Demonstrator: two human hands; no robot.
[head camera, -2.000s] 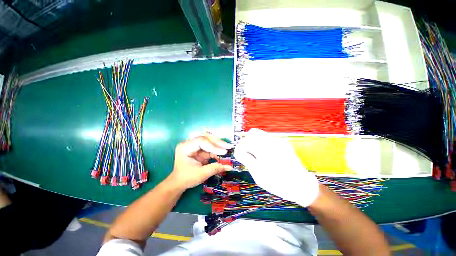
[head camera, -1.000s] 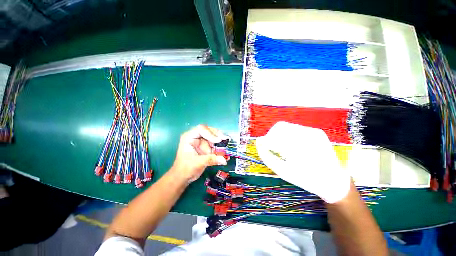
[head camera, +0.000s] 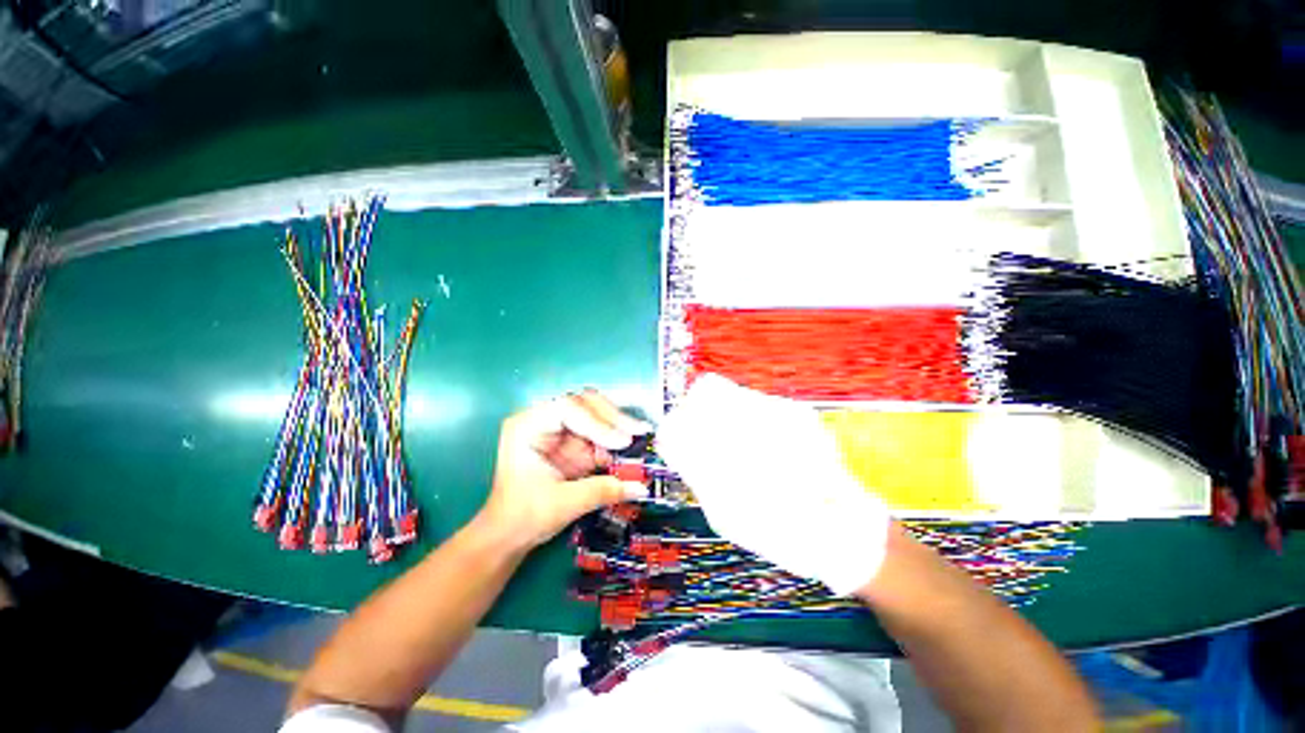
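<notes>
My bare left hand (head camera: 561, 461) holds a small red and black connector housing (head camera: 627, 468) between thumb and fingers, in front of the tray's near left corner. My right hand (head camera: 766, 465) wears a white glove and is close against the housing's right side. Its fingertips are bunched there, and the glove hides what they may hold. The wire tray (head camera: 1102, 158) holds blue wires (head camera: 823, 161), red wires (head camera: 830, 352), yellow wires (head camera: 909, 455) and black wires (head camera: 1109, 351). The glove covers part of the yellow wires.
Part-filled harnesses (head camera: 666, 559) lie below my hands, along the bench's near edge. A fanned harness bundle (head camera: 339, 415) lies on the green bench at left. More harnesses (head camera: 1259, 329) lie right of the tray. A metal upright (head camera: 565, 100) stands behind the bench.
A second ago my gloved hand was further right, over the yellow wires, with wires trailing between the hands. It has moved left, back to the housing. The whole view has shifted slightly.
</notes>
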